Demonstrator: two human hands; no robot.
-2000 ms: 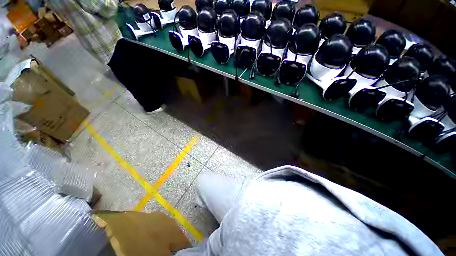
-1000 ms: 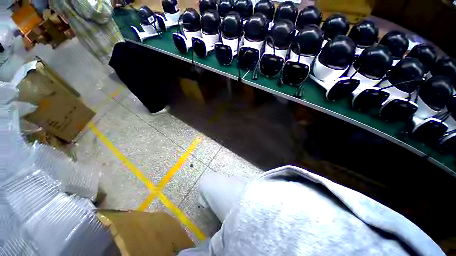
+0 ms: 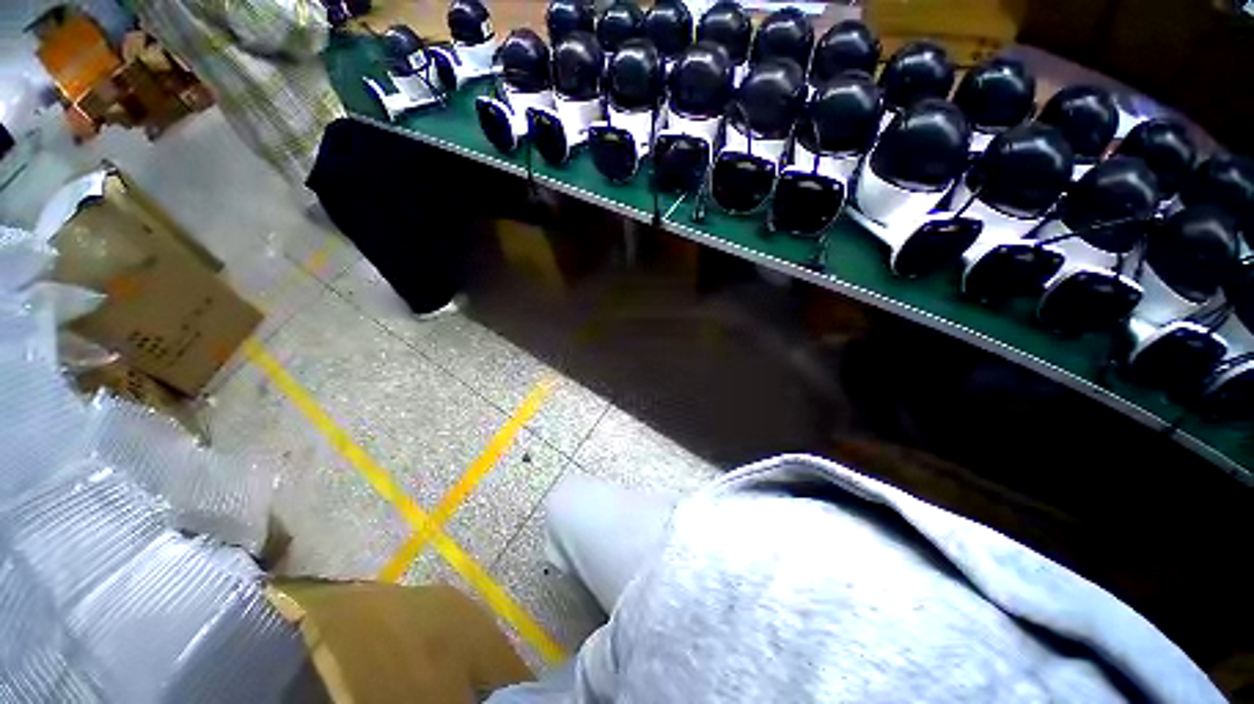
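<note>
Several security cameras with white bodies and glossy black ball heads stand close together in rows on the green-topped bench. Their flat black round bases tip toward the bench's front edge, and thin black cords hang from some of them. Two units stand a little apart at the far left end. Neither of my hands is in the picture. Only my light grey clothing shows at the bottom.
Ribbed clear bags are heaped at the left. An open brown carton is at the lower left, another carton behind it. A person in checked clothing is at the bench's far end. Yellow lines cross the speckled floor.
The view has shifted very slightly. The checked clothing of the person at the far end has moved a little. The cameras on the bench have not moved.
</note>
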